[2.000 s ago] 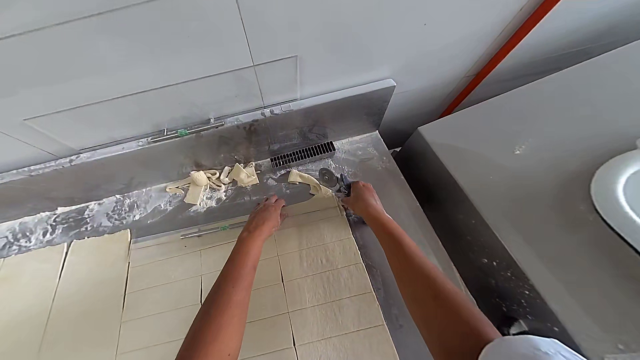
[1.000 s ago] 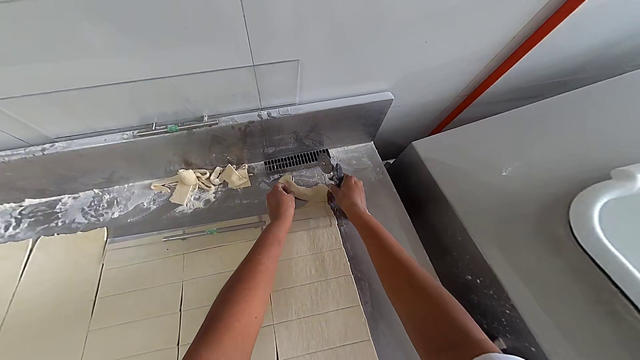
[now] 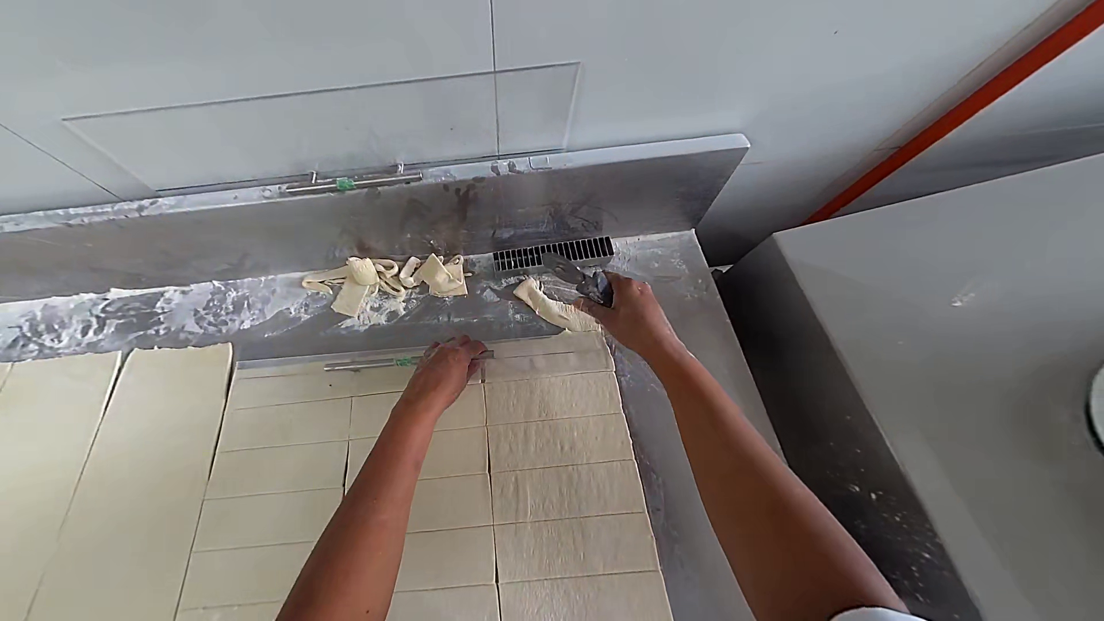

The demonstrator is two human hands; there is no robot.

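Observation:
My left hand (image 3: 447, 369) is closed over the metal bar handle (image 3: 371, 364) of a clear plastic strip (image 3: 293, 366) that lies across the far end of the dough sheet. My right hand (image 3: 628, 312) grips a wheel cutter (image 3: 595, 286), its wheel near the black slotted piece. A loose dough strip (image 3: 552, 308) lies curved just left of the right hand, at the sheet's far edge. Beneath my arms the dough sheet (image 3: 565, 492) is cut into rows of rectangles. Longer, wider dough strips (image 3: 164, 448) lie at the left.
A pile of dough scraps (image 3: 371, 280) lies on the floured steel table (image 3: 690, 509) by its raised back edge (image 3: 586, 194). Beside it is the black slotted piece (image 3: 556, 254). A clear panel with a bar handle (image 3: 354, 184) leans on the wall. A grey surface (image 3: 966, 345) stands right.
My left hand has moved left, from beside the loose dough strip onto the bar handle. My right hand still holds the wheel cutter near the sheet's far right corner.

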